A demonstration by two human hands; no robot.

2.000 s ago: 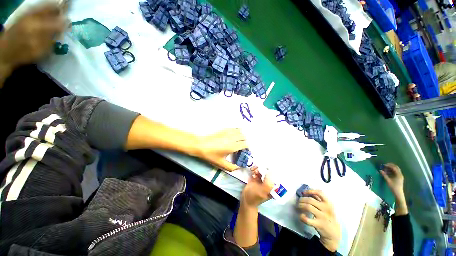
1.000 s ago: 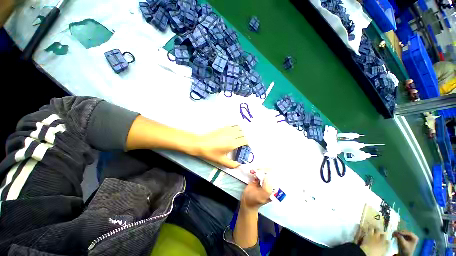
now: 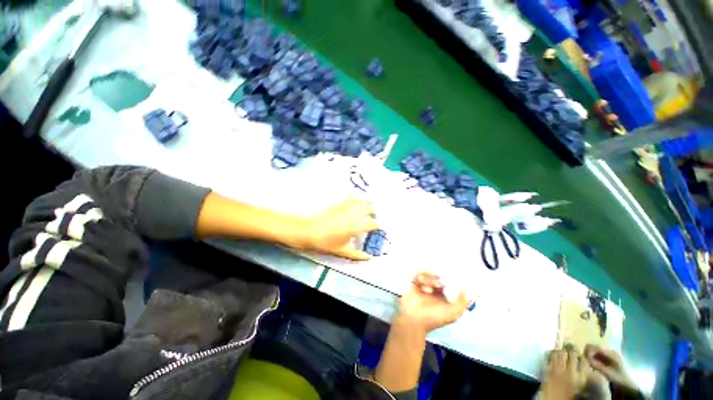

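My left hand (image 3: 342, 229) lies on the white sheet, its fingers at a small plaid bag (image 3: 374, 242) and holding it down. My right hand (image 3: 431, 303) is to the right of the bag, apart from it, curled around a small white glue bottle (image 3: 451, 292); the bottle is blurred and mostly hidden by the fingers. A dark loop handle (image 3: 358, 178) lies loose on the sheet beyond my left hand.
Piles of plaid bags (image 3: 311, 109) lie beyond my hands. Scissors (image 3: 499, 248) and spare bottles (image 3: 528, 216) lie right. A hammer (image 3: 59, 82) lies far left. A green belt (image 3: 469, 117) runs beyond. Another person's hands (image 3: 578, 373) are at a tan board (image 3: 578, 320).
My right hand has moved right and away from the bag, turning with the bottle. My left hand stays at the bag. The whole view has shifted a little and blurred.
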